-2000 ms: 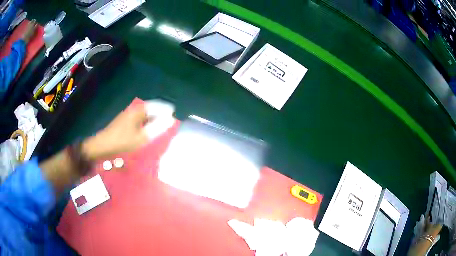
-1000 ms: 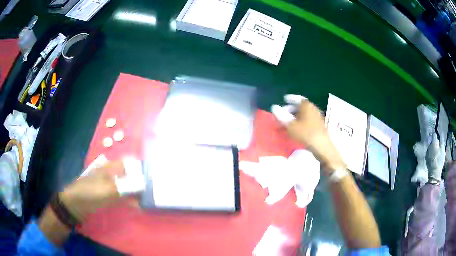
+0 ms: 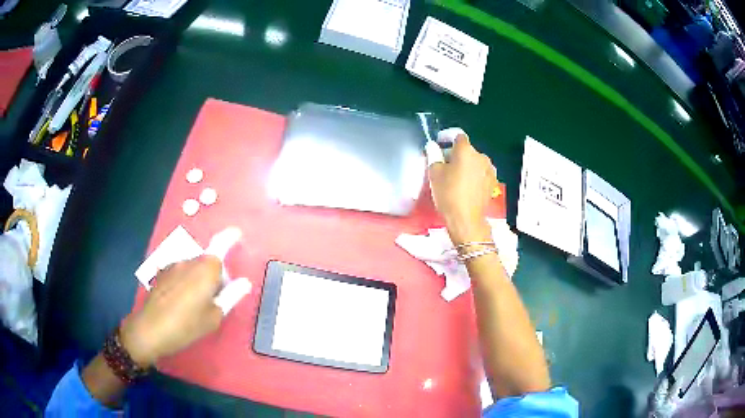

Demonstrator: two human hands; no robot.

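Note:
A black-framed tablet with a pale screen [image 3: 331, 318] lies flat on the red-pink mat [image 3: 425, 367], touched by neither hand. A silvery stack of clear film [image 3: 351, 159] lies at the mat's far edge. My right hand [image 3: 459, 184], with white finger cots, is at the stack's right edge; its thumb and finger meet near the top right corner, where a thin glossy edge shows. I cannot tell if it grips a sheet. My left hand [image 3: 184, 294], with white cots on thumb and finger, is left of the tablet, thumb and finger apart and empty.
A white card [image 3: 167, 255] lies partly under my left hand. Three white discs [image 3: 207, 196] are at the mat's left. A crumpled wipe [image 3: 441, 253] is behind my right wrist. Boxes [image 3: 603, 229] and lids [image 3: 549, 196] stand beyond and right. A tool tray [image 3: 73, 98] is left.
My left hand has come away from the tablet, which now lies apart from the film stack. My right hand has moved left to the stack's corner. A box tray that held a tablet now shows a flat white face.

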